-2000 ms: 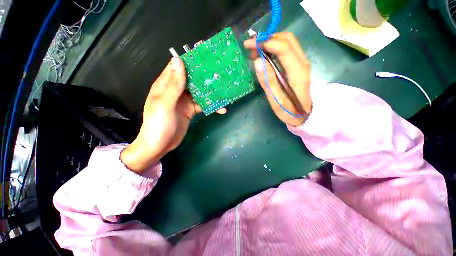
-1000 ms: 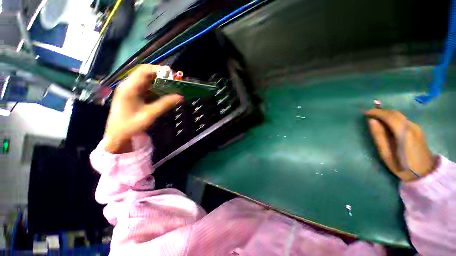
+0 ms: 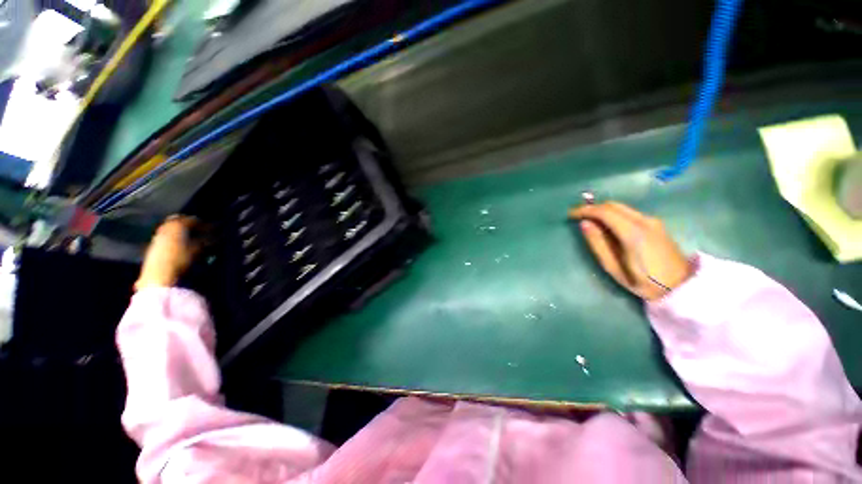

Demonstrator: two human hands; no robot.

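Observation:
My left hand [image 3: 170, 251] is at the left side of the black slotted tray [image 3: 326, 301]. Its fingers are blurred and dark against the tray, so whether it holds anything cannot be told. Rows of silvery board edges [image 3: 295, 234] show in the tray's slots. My right hand [image 3: 635, 248] rests on the green mat, fingers bent around a slim tool mostly hidden by the hand; a small light tip [image 3: 588, 197] shows just beyond the fingertips. Tiny white pieces [image 3: 581, 362] are scattered on the mat between the tray and my right hand.
A blue coil cord [image 3: 704, 95] hangs down behind my right hand. A pale yellow pad [image 3: 811, 170] lies at the right. A straight blue line [image 3: 312, 87] runs along the bench back. A yellow line [image 3: 113, 71] crosses the upper left.
The view has turned left towards the tray. My left hand has carried the green board from in front of me to the tray, then moved to its left side; the board no longer shows separately.

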